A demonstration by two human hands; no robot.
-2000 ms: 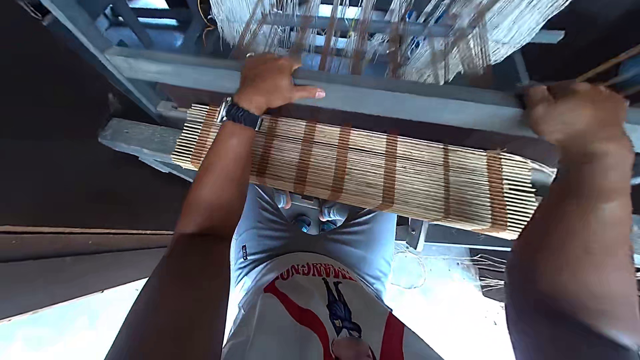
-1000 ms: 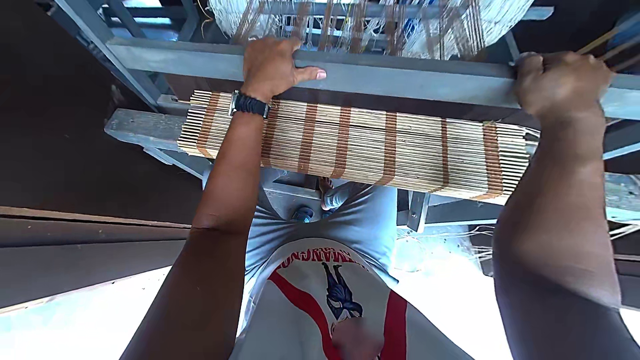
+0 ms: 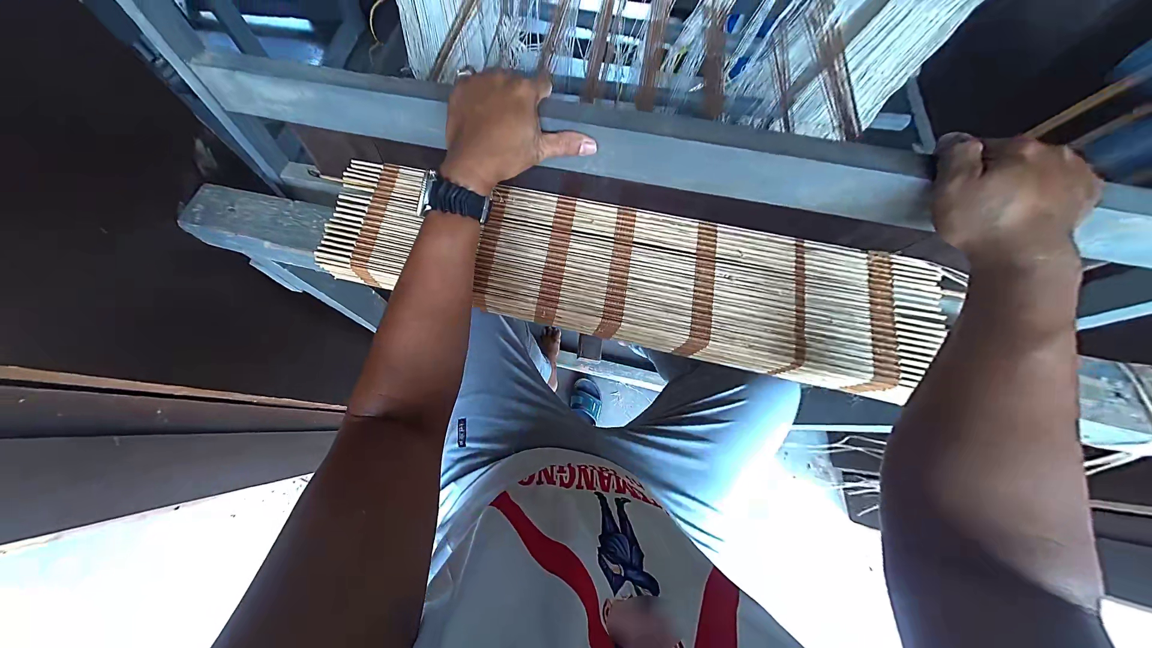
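Observation:
My left hand (image 3: pixel 504 126), with a dark watch band at its wrist, grips the grey wooden beater beam (image 3: pixel 720 166) of a loom, its thumb lying along the front face. Toward the beam's right end, my right hand (image 3: pixel 1012 193) is curled around the same beam. Below the beam, a woven mat of thin slats with brown stripes (image 3: pixel 666 270) wraps over the loom's front roller. White and brown warp threads (image 3: pixel 621 54) run behind the beam. My left wrist passes above the mat.
A grey loom frame post (image 3: pixel 225 117) rises at the left, beside a weathered front rail (image 3: pixel 256 216). Loose pale strips (image 3: pixel 855 472) lie low at the right. Thin sticks (image 3: pixel 1093 103) jut in at the upper right. A foot in a sandal (image 3: pixel 585 399) shows beneath the mat.
Both hands stay on the beam. The legs and feet below the mat have shifted, and only one sandal is now plainly visible, where the earliest frame shows both feet.

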